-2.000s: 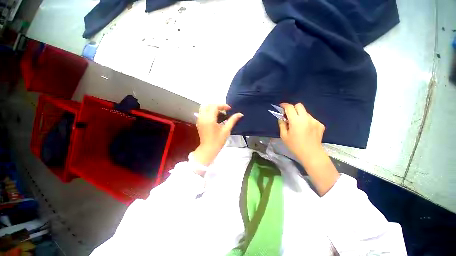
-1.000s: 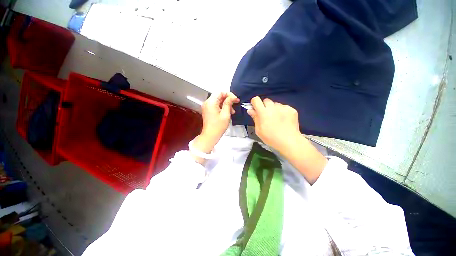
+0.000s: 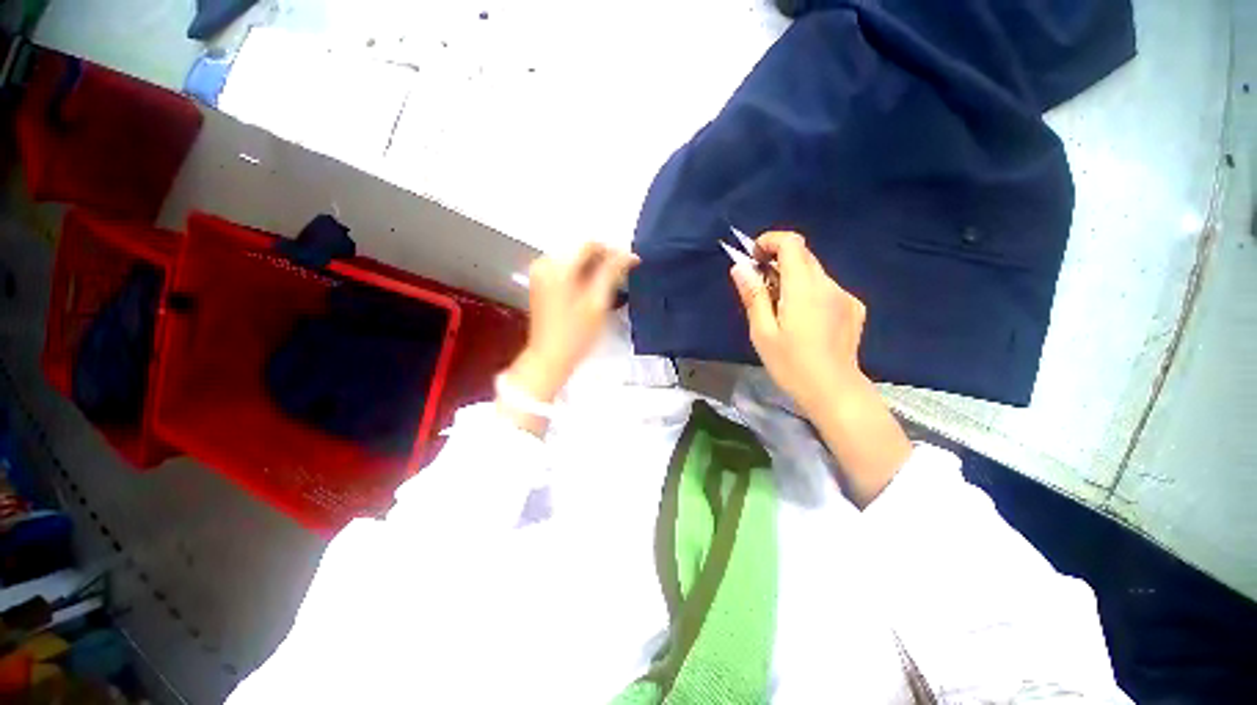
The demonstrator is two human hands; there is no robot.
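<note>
The navy trousers (image 3: pixel 882 193) lie on the whitish table, wide edge towards me. A button and a straight pocket line show on their right part. My right hand (image 3: pixel 813 324) is over the left-middle of the wide part and holds thread snips (image 3: pixel 744 251), their two pointed blades apart and pointing up-left. My left hand (image 3: pixel 565 314) is at the left edge of the cloth, blurred, fingers bent. Whether it pinches cloth or a thread cannot be told.
Red crates (image 3: pixel 297 386) with dark cloth inside stand on the floor at left. The worn table (image 3: pixel 1172 276) has a dark seam line at right. A small blue object (image 3: pixel 207 79) and a dark cloth piece lie at the upper left. A green strap (image 3: pixel 717 551) hangs over my white top.
Since one second ago, my right hand with the snips has moved right, away from my left hand, and the blades show more clearly. My left hand has moved slightly left.
</note>
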